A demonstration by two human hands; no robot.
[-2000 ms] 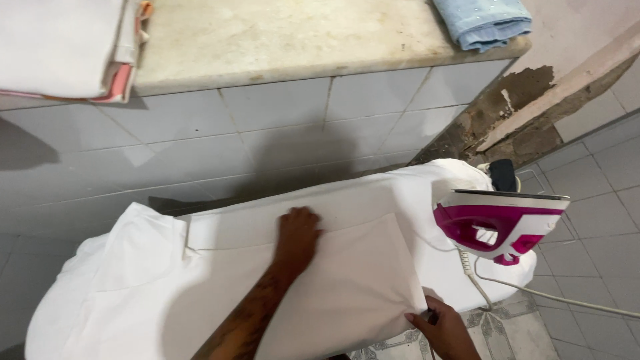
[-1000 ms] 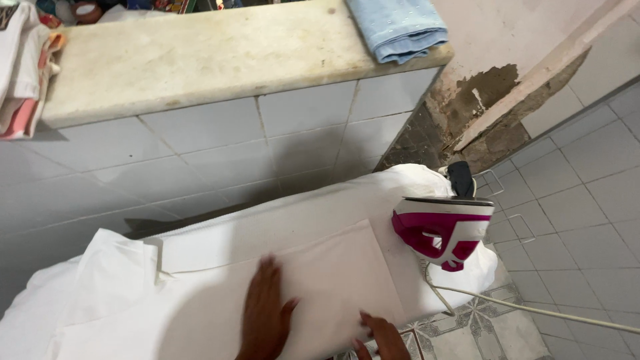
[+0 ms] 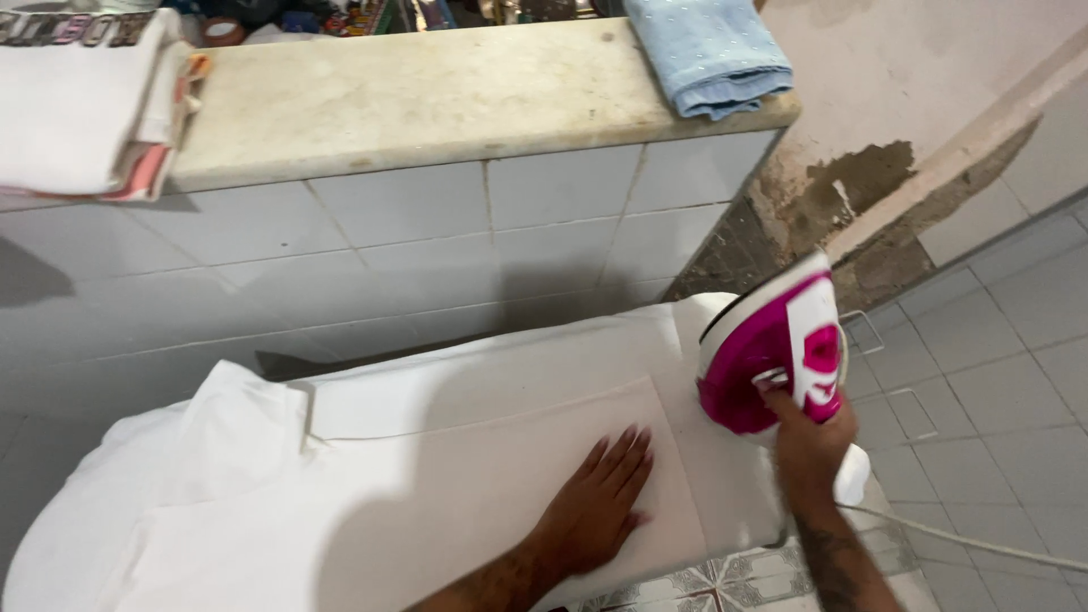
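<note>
A white cloth garment (image 3: 365, 493) lies spread along a white-covered ironing board (image 3: 544, 348), with a bunched fold at its left part. Flat on the right part of the cloth rests my left hand (image 3: 599, 501), palm down, fingers extended and nothing held. My right hand (image 3: 807, 433) grips the handle of a magenta and white clothes iron (image 3: 769, 348) at the board's right end. The iron is tilted up, its soleplate facing the upper left; whether it touches the board cannot be told.
Behind the board stands a tiled half wall with a marble top (image 3: 408, 93). Folded white cloths (image 3: 76, 110) and a folded light blue cloth (image 3: 714, 59) lie on it. The iron's cord (image 3: 960, 540) runs off right, above the tiled floor.
My right hand has left the lower edge of the cloth and taken hold of the iron, which is now tilted more upright. My left hand has moved right along the cloth.
</note>
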